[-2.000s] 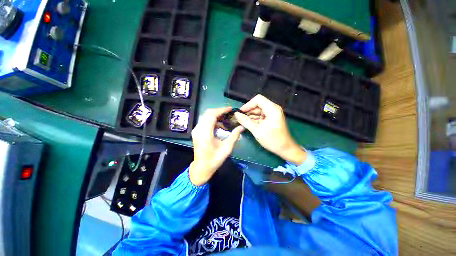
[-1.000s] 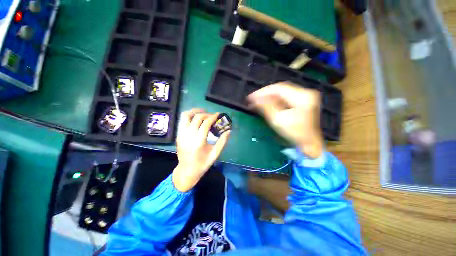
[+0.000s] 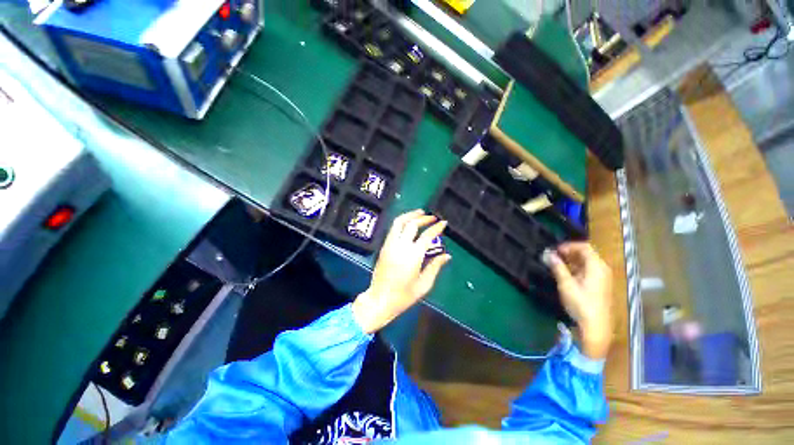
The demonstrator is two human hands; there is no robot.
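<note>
My left hand (image 3: 405,271) holds a small black watch housing (image 3: 434,245) with a shiny inside between thumb and fingers, above the bench's front edge. My right hand (image 3: 585,282) is over the far end of the right foam tray (image 3: 487,228), its fingertips at a small pale part (image 3: 548,257); whether they grip it cannot be told. The left foam tray (image 3: 348,130) holds several shiny housings in its near pockets, one of them (image 3: 362,223) close to my left hand.
A blue controller box (image 3: 131,74) stands at the upper left, with a thin tube (image 3: 300,109) looping over the left tray. A raised board (image 3: 544,139) stands behind the right tray. A white-grey machine (image 3: 39,165) is at left. More small parts lie in a lower black tray (image 3: 152,335).
The view has turned and swung. My right hand has moved away from the housing to the right tray's far end. My left hand still holds the housing.
</note>
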